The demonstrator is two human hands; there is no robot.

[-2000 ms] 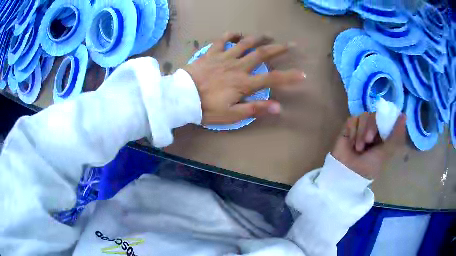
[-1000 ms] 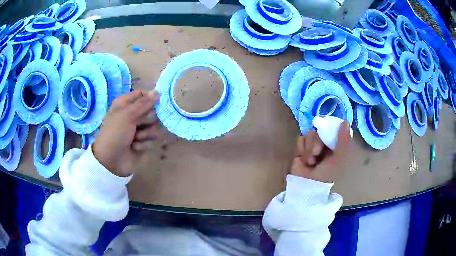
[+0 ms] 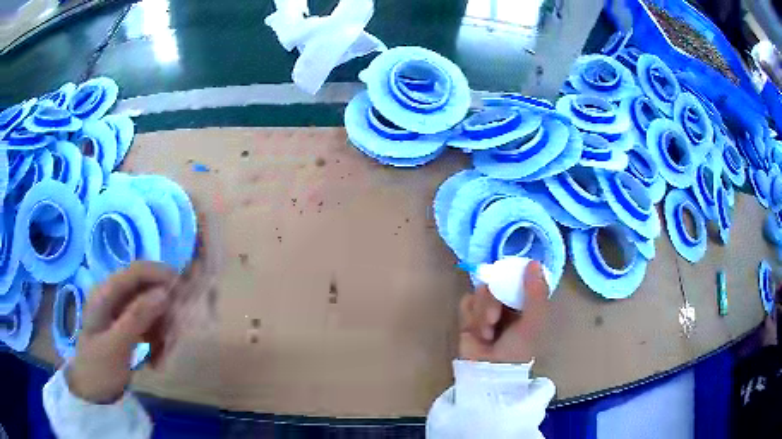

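My left hand is blurred at the lower left, in front of the left pile of pale blue flanged rings. A small pale blue bit shows below its fingers; I cannot tell if it holds a ring. My right hand is closed around the white glue bottle, in front of the near flanged rings of the right pile. The bottle's blue tip points left. Most of the bottle's lower part is hidden by the fingers.
The brown board has dark spots and a small blue bit at its far left. White crumpled material lies on the dark green surface beyond. A teal stick lies at the right. A blue crate is at the far right.
The flanged ring in the middle of the board is gone from there. My left hand has moved left and nearer to me. My right hand still holds the bottle. The view has shifted.
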